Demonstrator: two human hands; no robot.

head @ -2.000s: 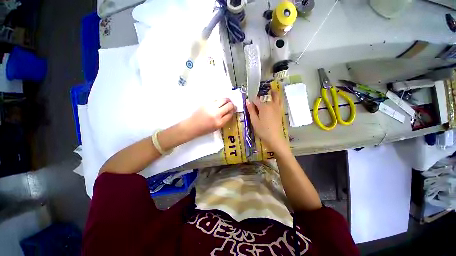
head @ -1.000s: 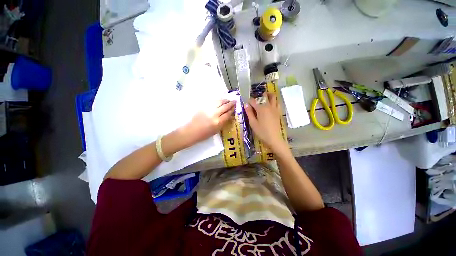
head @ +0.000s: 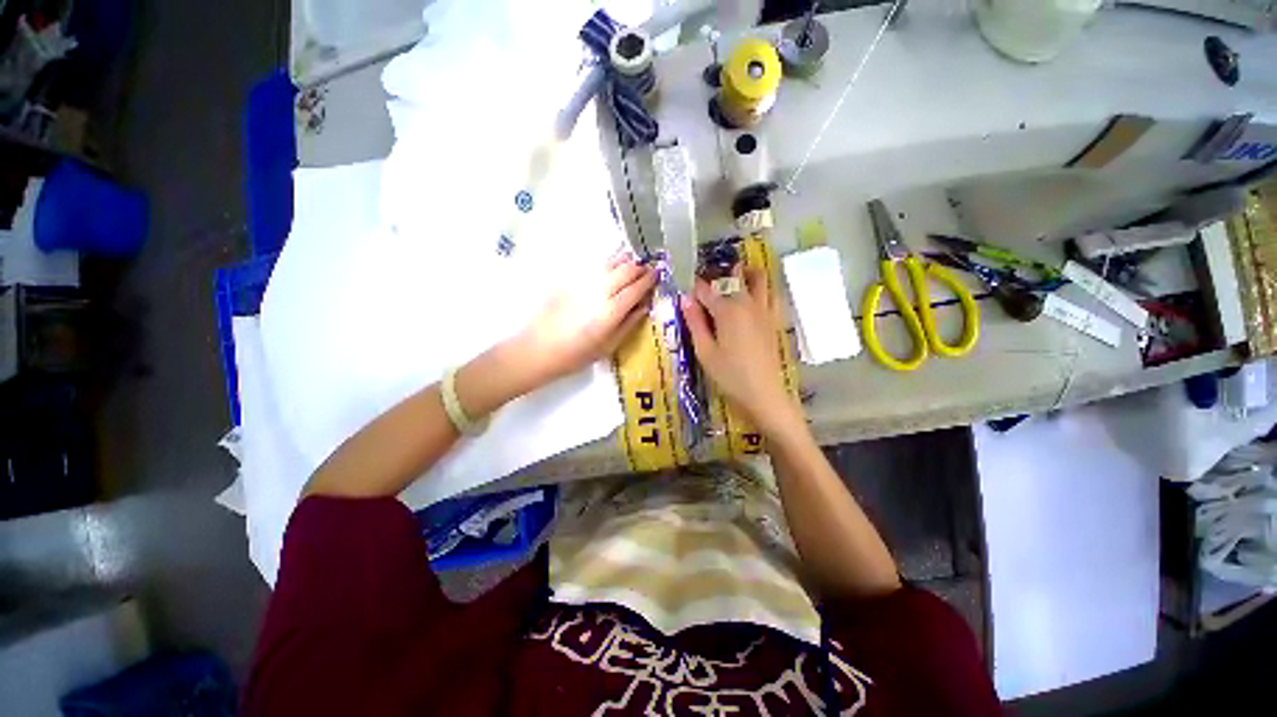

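Observation:
A large white cut panel [head: 350, 308] lies left of the needle and hangs over the table's front edge. My left hand [head: 595, 308] rests on its right edge with the fingertips beside the presser foot. My right hand [head: 738, 340] lies just right of the metal machine bed [head: 686, 371], fingers near the machine head. The needle and any small piece under the fingers are hidden or too small to tell. Yellow tape with "PIT" [head: 646, 406] flanks the bed. A stack of small white pieces [head: 822, 305] lies right of my right hand.
Yellow-handled scissors [head: 920, 315] lie right of the stack. Thread snips [head: 1001, 266] and a small tool tray [head: 1216, 287] are farther right. A yellow thread spool [head: 752, 70] stands on the machine. A lamp on a flexible arm is above the panel. A blue crate [head: 490, 525] is below the table edge.
The view has shifted slightly. The white strip seen at my left fingertips two seconds ago no longer shows clearly. Both hands stay close to the needle area.

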